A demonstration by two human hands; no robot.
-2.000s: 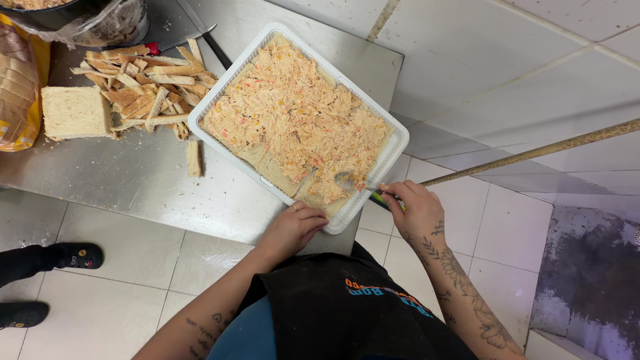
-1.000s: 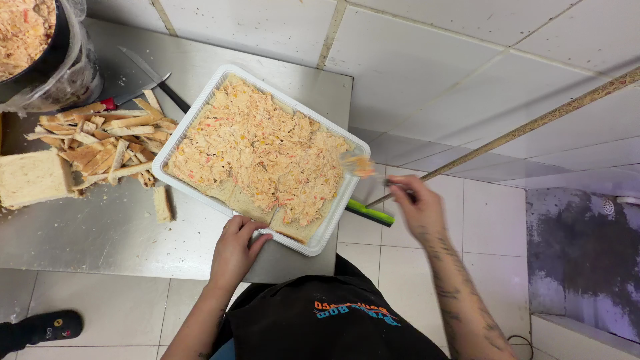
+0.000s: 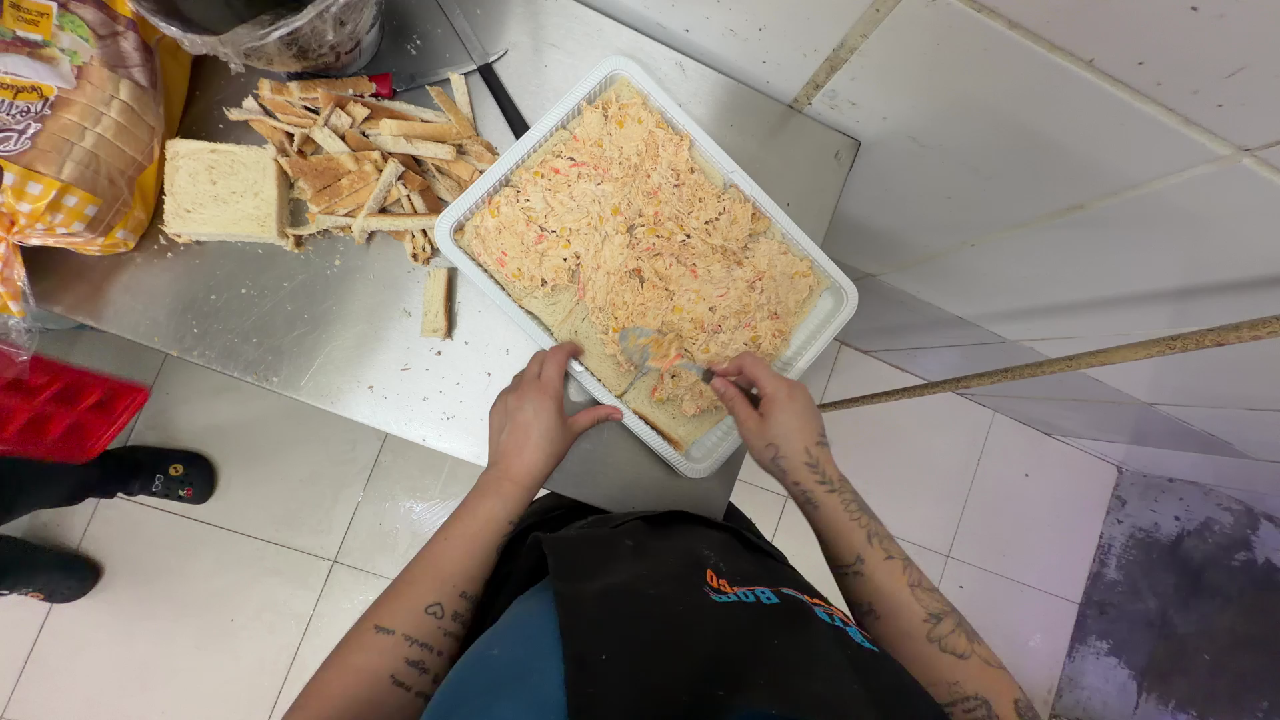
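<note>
A white plastic tray (image 3: 838,312) sits tilted in view on the metal table. Bread slices (image 3: 590,335) line it, and a shredded orange filling (image 3: 660,230) with red and yellow bits covers most of them. Bread shows bare along the tray's near left edge. My right hand (image 3: 775,405) grips a metal spoon (image 3: 650,348) whose blurred bowl lies over the filling near the tray's near corner; its handle is mostly hidden. My left hand (image 3: 540,410) holds the near left rim of the tray between thumb and fingers.
Cut bread crusts (image 3: 370,160), a crustless bread stack (image 3: 225,190), a knife with a black handle (image 3: 502,100) and bagged sliced bread (image 3: 90,130) are on the metal table (image 3: 330,300). A plastic-wrapped container (image 3: 290,35) stands behind. A long pole (image 3: 1050,362) and another person's shoes (image 3: 170,475) are beyond.
My right hand has brought the spoon from beyond the tray's right edge back over its near corner. My left hand stays at the rim. The view has shifted.
</note>
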